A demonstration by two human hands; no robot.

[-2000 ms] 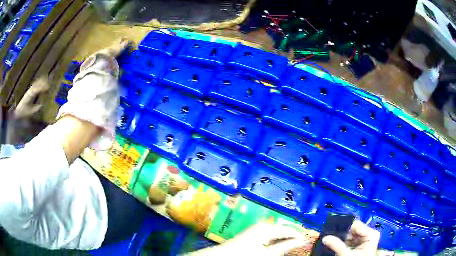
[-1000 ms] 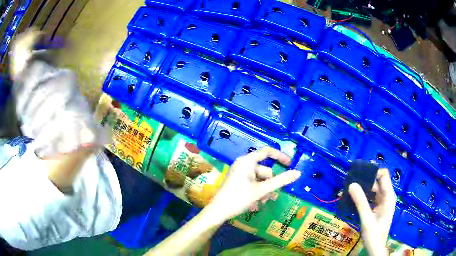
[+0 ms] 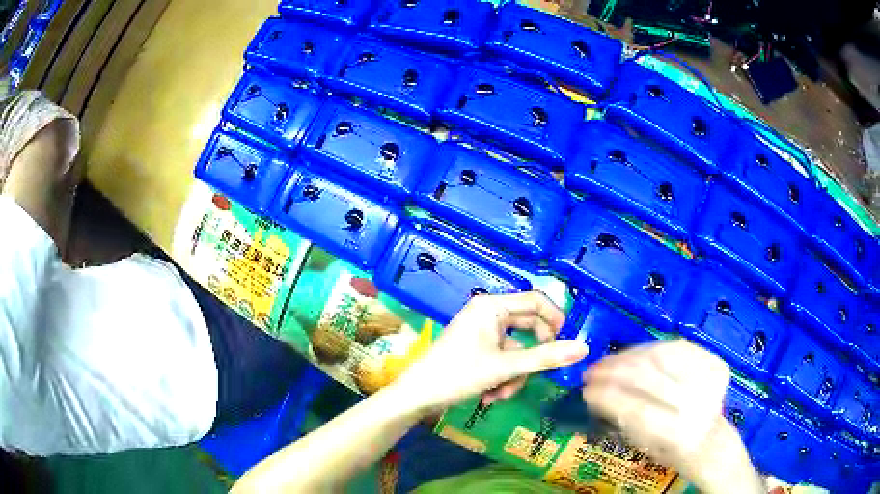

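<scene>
Blue plastic housings (image 3: 497, 198) lie in tight rows, each recess with dark glue blobs and a thin line. My left hand (image 3: 492, 347) is at the left end of a front-row housing (image 3: 603, 328), thumb and index finger slightly apart at its edge; whether it grips the housing is unclear. My right hand (image 3: 661, 396) is blurred, over the front part of that housing, fingers bent. A dark, blurred solar panel (image 3: 569, 413) shows below its fingertips, mostly hidden by the hand.
Printed cardboard (image 3: 246, 256) lies under the front row. Stacked cardboard trays (image 3: 82, 58) stand at the upper left. Another person's arm and white sleeve (image 3: 106, 338) are at the left. Dark panel stock (image 3: 772, 77) and blue cord lie at the upper right.
My right hand has moved left with the dark panel, towards my left hand, which stays at the housing's end. The other person's hand has moved out at the left.
</scene>
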